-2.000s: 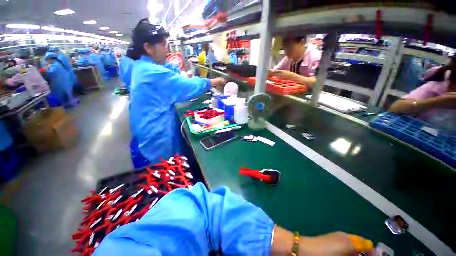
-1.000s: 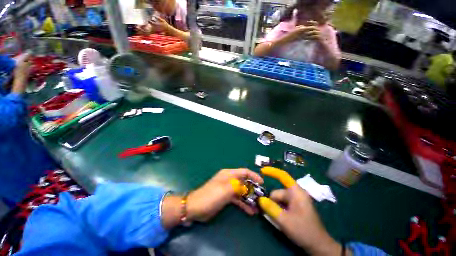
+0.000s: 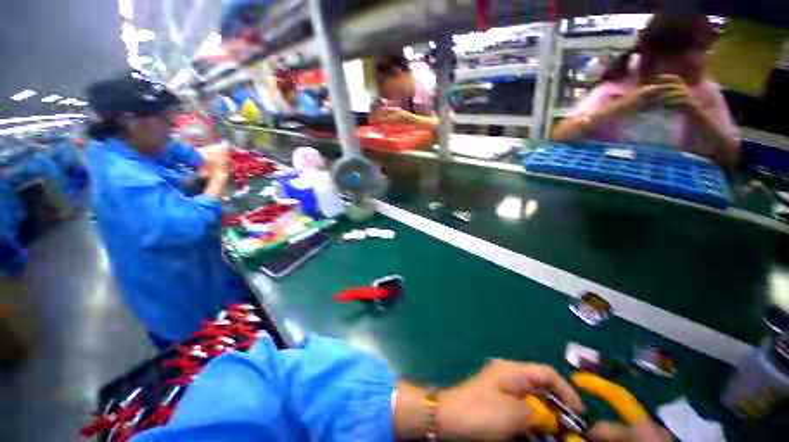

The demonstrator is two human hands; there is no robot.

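Observation:
My left hand [image 3: 497, 399], with a yellow finger cot, holds a small watch case [image 3: 567, 416] near the bottom edge of the view. My right hand [image 3: 627, 421] is at the case's right side, cut off by the bottom edge; a yellow-cotted finger arches over the case. The image is blurred and the fingers hide most of the case. A red spring clamp [image 3: 359, 294] grips a black unit [image 3: 389, 292] on the green mat. Another watch case [image 3: 591, 307] lies by the white strip, and one more [image 3: 654, 360] lies right of a small white module [image 3: 581, 355].
A white wipe [image 3: 689, 421] and a dispenser bottle [image 3: 755, 380] stand right. A smartphone [image 3: 297, 252], green basket [image 3: 281, 240] and fan [image 3: 357, 179] are left. A clamp tray [image 3: 117, 384] is low left. A worker in blue [image 3: 160, 233] stands left; a blue tray [image 3: 627, 171] is opposite.
The view has swung left, so the bench things appear farther right and the standing worker shows again. Both hands remain at the watch case, now lower right in the view.

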